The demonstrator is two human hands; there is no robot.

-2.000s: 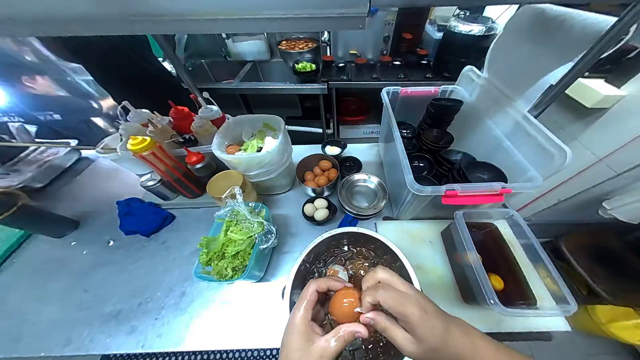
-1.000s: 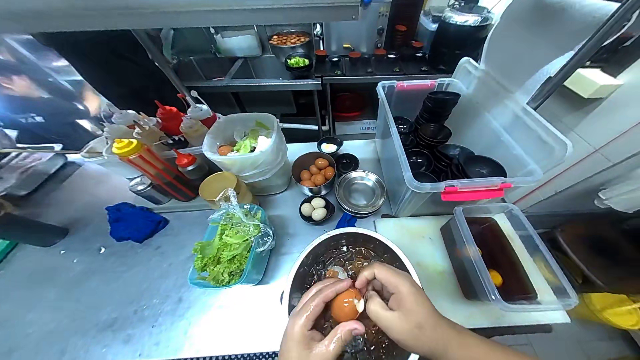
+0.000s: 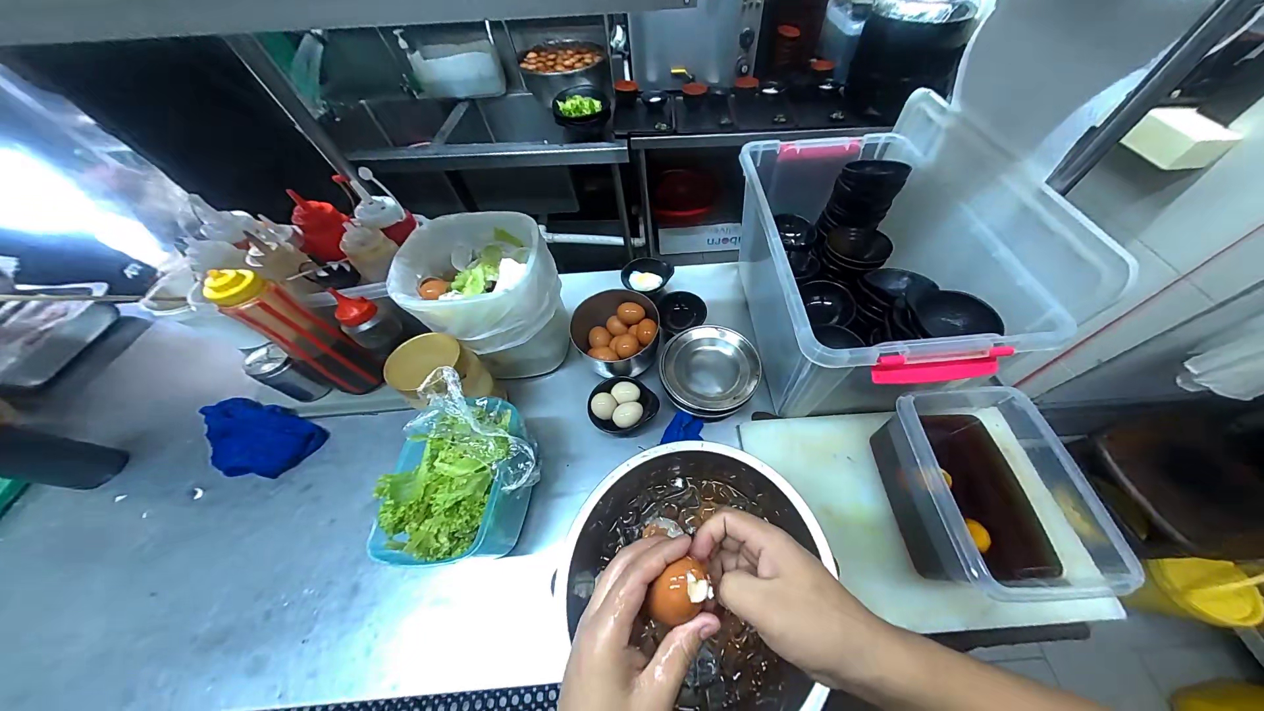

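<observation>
A brown egg (image 3: 677, 591), with a pale patch where some shell is gone, is held by my left hand (image 3: 620, 632) between thumb and fingers. The fingertips of my right hand (image 3: 765, 583) touch the egg's right side. Both hands are over a round pot (image 3: 583, 528) of dark liquid with ice or shell pieces in it; the hands hide its near part. Beyond the pot stand a small black bowl with pale eggs (image 3: 626, 405) and a steel bowl with several brown eggs (image 3: 624, 336). To the right, a clear container of dark liquid (image 3: 1096, 553) has a yellow-orange thing floating in it.
A blue tub of lettuce (image 3: 509, 513) stands left of the pot. Farther back are a lined scraps bin (image 3: 484, 321), sauce bottles (image 3: 291, 331) and steel plates (image 3: 710, 370). A clear box (image 3: 805, 380) of black bowls stands behind the white cutting board (image 3: 825, 474). A blue cloth (image 3: 259, 436) lies left.
The pale patch on the brown egg now faces more toward the camera. Both hands have stayed over the pot, with the left still holding the egg.
</observation>
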